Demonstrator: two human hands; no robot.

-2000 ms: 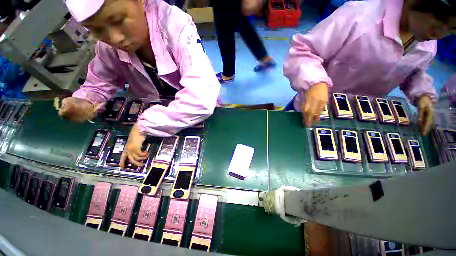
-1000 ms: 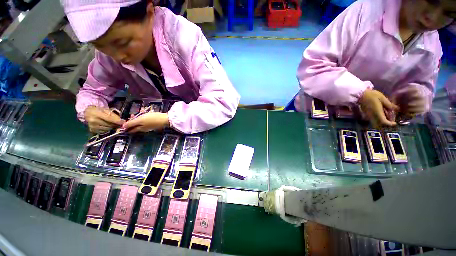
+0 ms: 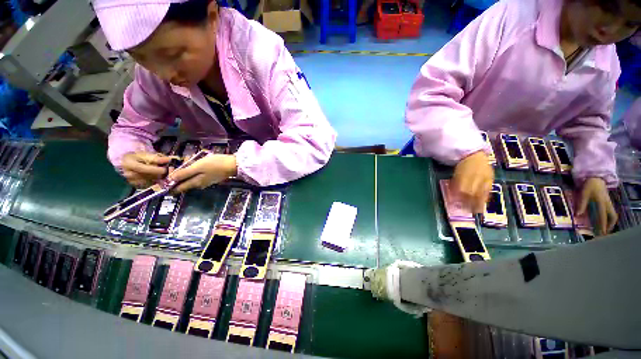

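Observation:
Neither of my hands is in view. Nearest in front of me, a row of several pink phone pieces [image 3: 207,301] with cream ends lies in a clear tray at the lower left; the picture's lower edge and a grey surface cut off their ends. Just beyond, two opened phones [image 3: 258,242] with dark screens and round black key areas lie with their cream ends towards me. Several dark phone housings [image 3: 63,269] stand in a tray at the far left. A white block [image 3: 339,226] with a pinkish edge lies alone mid-bench.
A large grey bar [image 3: 485,291] crosses the lower right. Across the green bench [image 3: 316,175], a worker at left holds an opened phone [image 3: 137,202]. A worker at right has one hand [image 3: 472,179] at an opened phone beside a tray of closed phones [image 3: 527,203].
The left worker has brought both hands together around an opened phone. The right worker's tray has been rearranged, and an opened phone now lies at its near left corner. The near pieces have not moved.

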